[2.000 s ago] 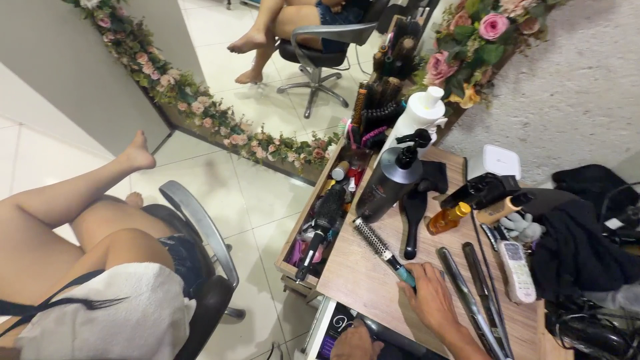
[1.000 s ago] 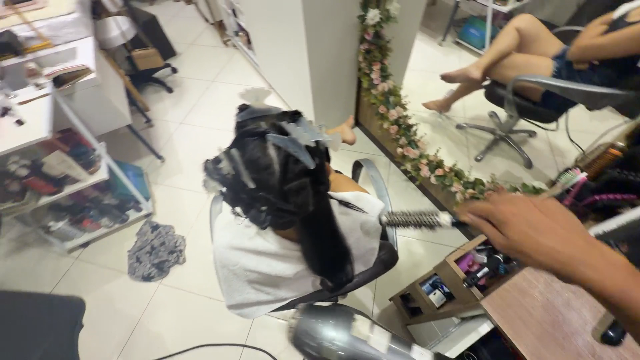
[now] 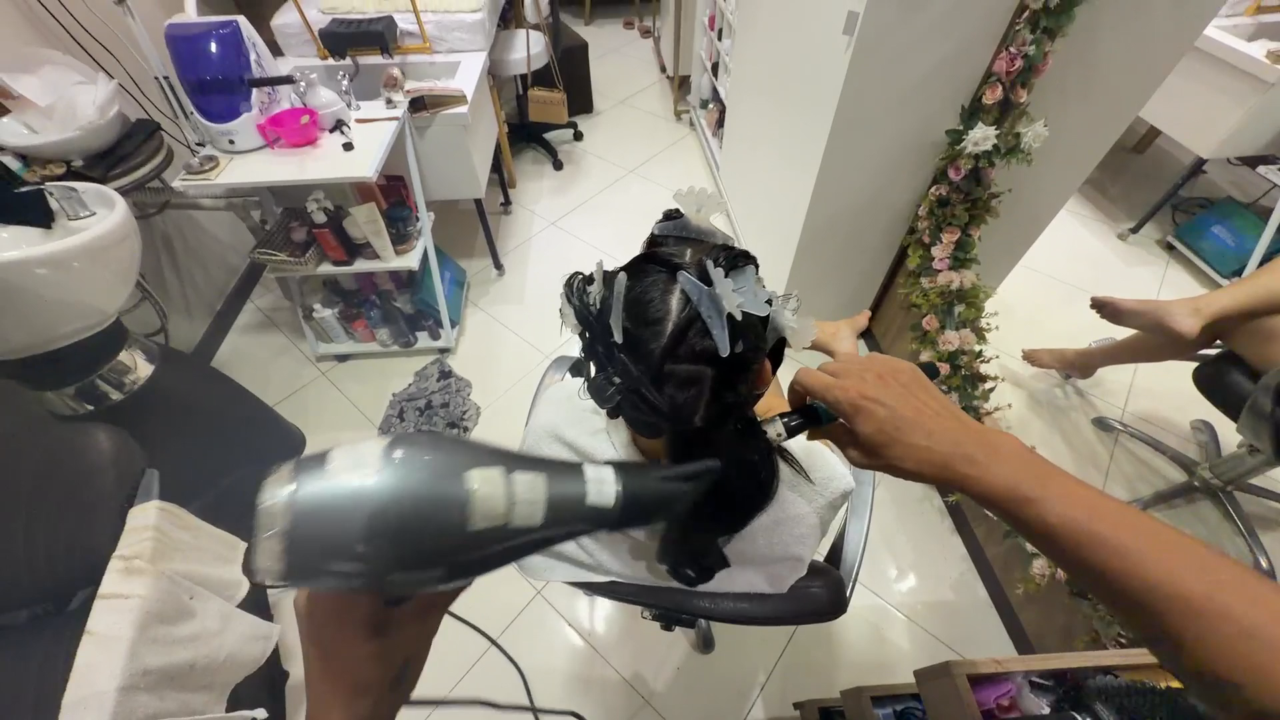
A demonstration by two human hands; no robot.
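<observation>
A person sits with their back to me, a white towel (image 3: 600,520) over the shoulders. Their dark damp hair (image 3: 690,400) is sectioned with translucent claw clips (image 3: 712,310), and one loose lock (image 3: 725,490) hangs at the back. My right hand (image 3: 860,410) grips the dark handle of a round brush (image 3: 795,422), whose bristles are mostly hidden in that lock. From the left, a grey hair dryer (image 3: 430,510) points its nozzle at the same lock. My left hand (image 3: 375,640) is below the dryer's body, around its handle, mostly hidden by it.
A black salon chair (image 3: 710,600) holds the person. A flower-trimmed mirror (image 3: 1100,400) stands at the right, with wooden drawers (image 3: 1030,680) at the bottom. A white trolley (image 3: 320,170), a wash basin (image 3: 60,260) and a patterned cloth (image 3: 430,400) are at the left. The dryer's cord (image 3: 500,650) trails low.
Two seconds ago the round brush lay on the wooden counter at my right hand. My right hand has since brought it to the person's hair. The dryer has come up beside the hair. The view has swung left.
</observation>
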